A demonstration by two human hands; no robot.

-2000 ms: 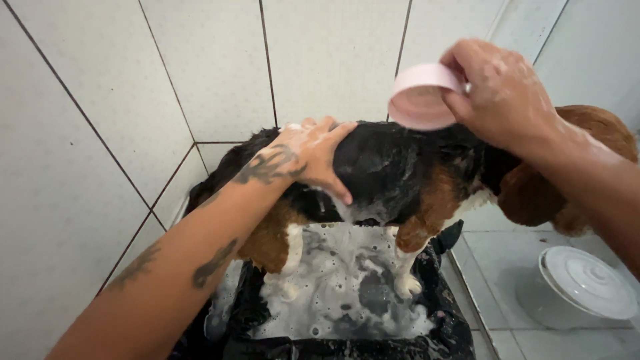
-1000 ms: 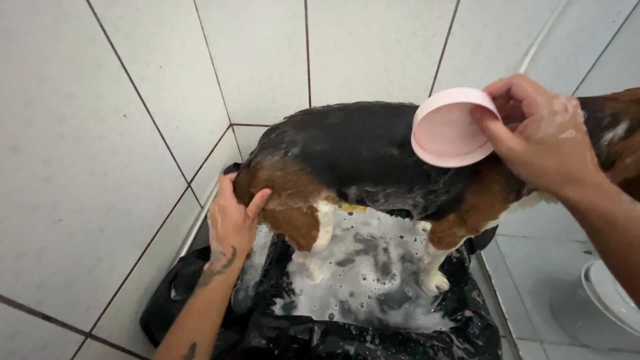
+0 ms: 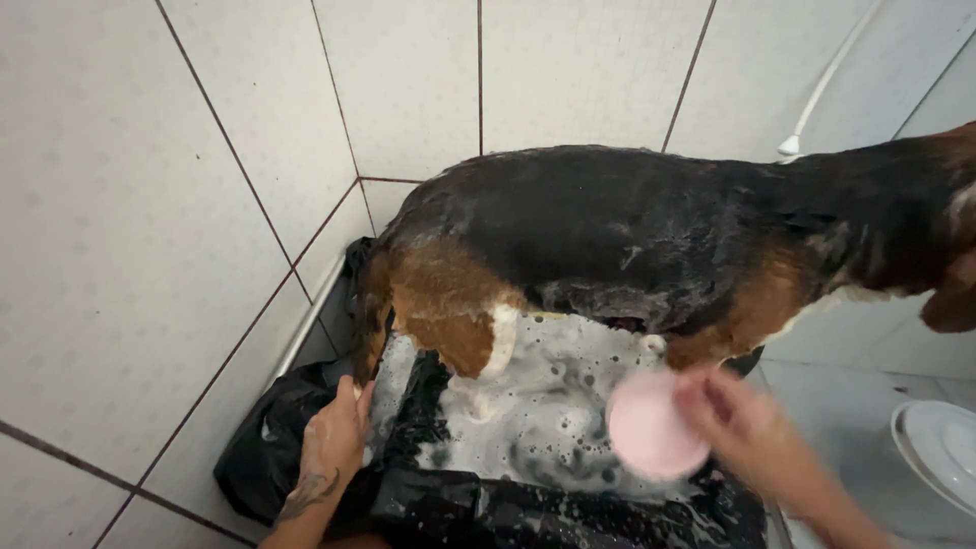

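A wet black, brown and white dog (image 3: 595, 229) stands in soapy water (image 3: 534, 412) inside a tub lined with black plastic (image 3: 427, 496). Its head is cut off by the right edge of the view. My left hand (image 3: 335, 435) is closed around the lower end of the dog's tail (image 3: 371, 328), at the left. My right hand (image 3: 732, 419), blurred, grips the edge of a round pink plastic container (image 3: 657, 425) low over the foamy water, near the dog's front leg. Whether the container holds water cannot be seen.
White tiled walls (image 3: 572, 69) rise behind and to the left of the dog. A white hose or cord (image 3: 835, 72) hangs along the wall behind its shoulders. At the lower right, a white lidded bucket (image 3: 945, 450) stands on the tiled floor (image 3: 808, 381).
My left hand has gone from the dog's side to its rump, then down the tail. The pink container in my right hand has come down from beside the dog's back to the water.
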